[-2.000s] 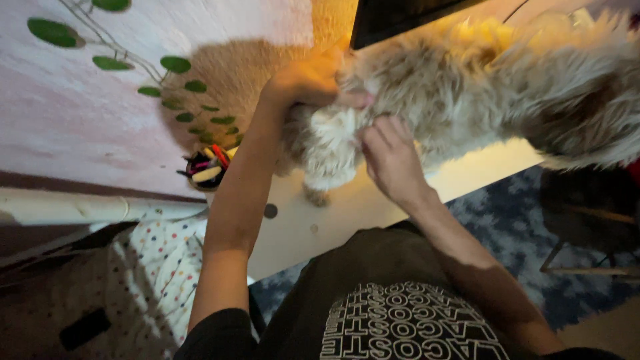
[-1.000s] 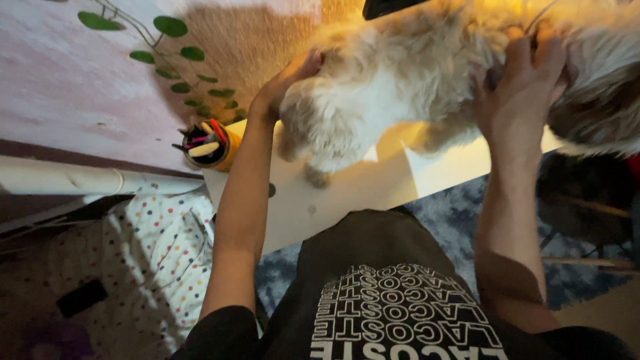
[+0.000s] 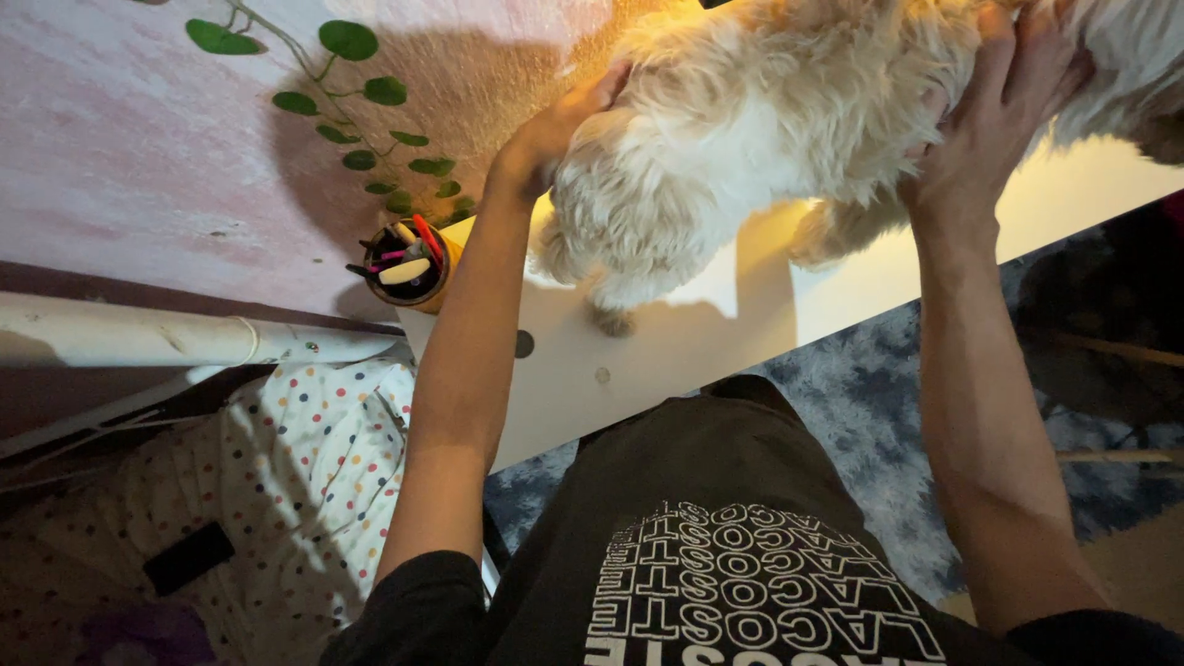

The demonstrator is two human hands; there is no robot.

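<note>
A shaggy cream-and-white dog stands on a white tabletop, its far end cut off by the right edge of the view. Against the fur at the dog's left end rests my left hand, its fingertips partly hidden behind the coat. My right hand lies spread over the dog's body farther right, fingers apart and partly sunk in the long fur. I see no tool in either hand.
A yellow cup of pens stands beside my left forearm at the wall. A trailing plant hangs there. Below are a white pipe, dotted bedding with a dark phone-like object, and a blue-grey rug.
My right hand has moved right along the dog, away from my left hand; two seconds ago both were close together at its left end. My left hand now lies against the coat there.
</note>
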